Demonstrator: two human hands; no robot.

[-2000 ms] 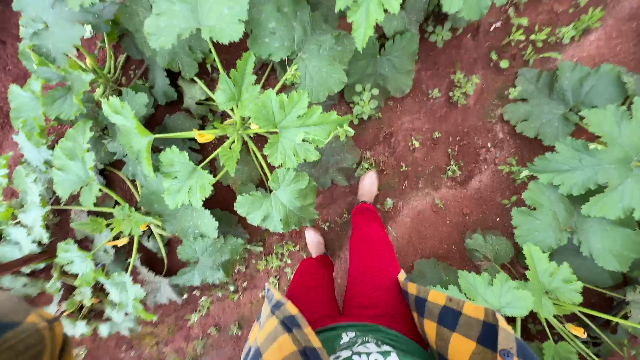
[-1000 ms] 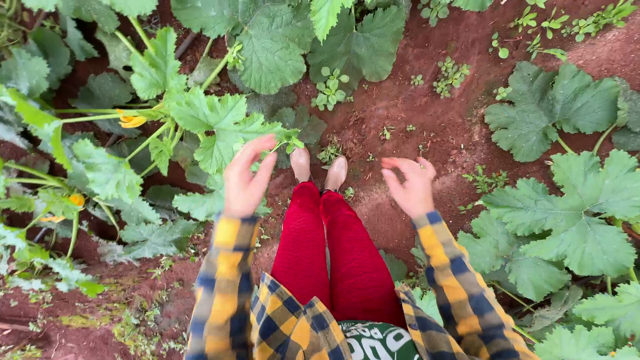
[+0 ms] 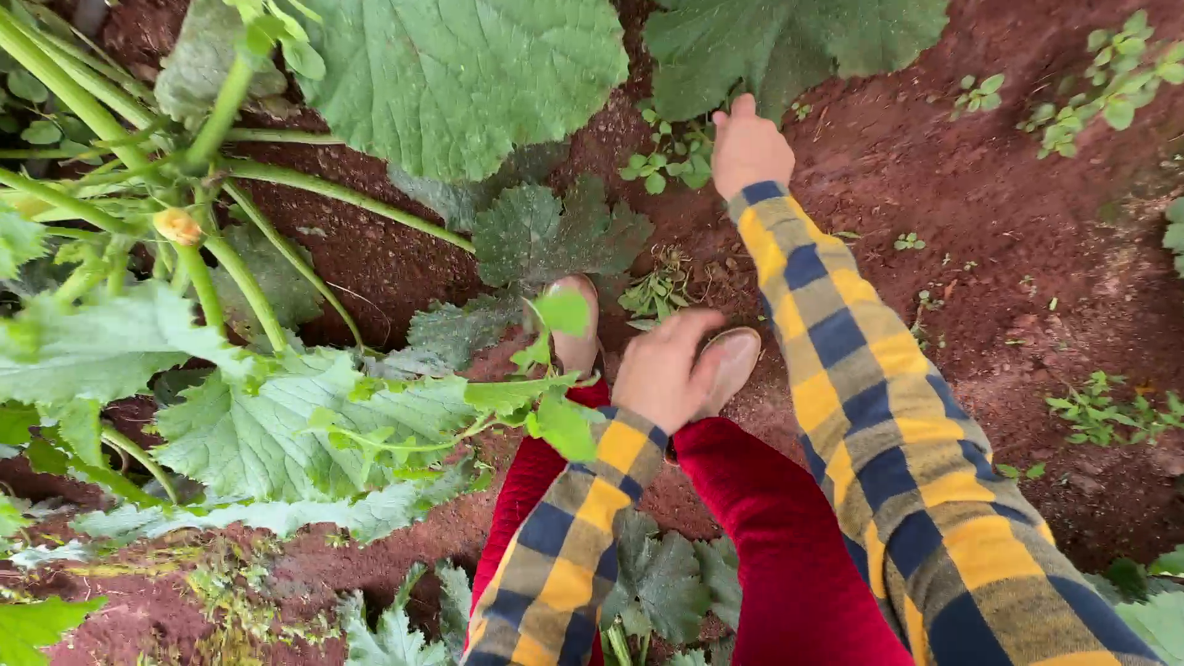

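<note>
My right hand (image 3: 754, 146) reaches forward to the edge of a large dark green squash leaf (image 3: 786, 46); its fingertips meet the leaf's lower edge, and whether they grip it is hard to tell. Beside the fingers grows a small round-leaved weed (image 3: 668, 159). My left hand (image 3: 668, 368) hangs above my shoes, its fingers blurred and partly bent, with no object visible in it. Near its wrist is a thin leafy shoot (image 3: 555, 407). A little uprooted-looking tuft of weeds (image 3: 659, 285) lies on the soil between the hands.
A squash plant with thick stems (image 3: 250, 287) and a closed yellowish blossom (image 3: 178, 227) fills the left side. Broad leaves (image 3: 462, 83) spread over the top. My shoes (image 3: 729, 365) stand on reddish soil (image 3: 851, 148). More small weeds (image 3: 1110, 407) grow at the right.
The view has come closer to the ground. Both hands, held apart over the path one second ago, have moved; the right now reaches forward to the leaf, the left is over the shoes.
</note>
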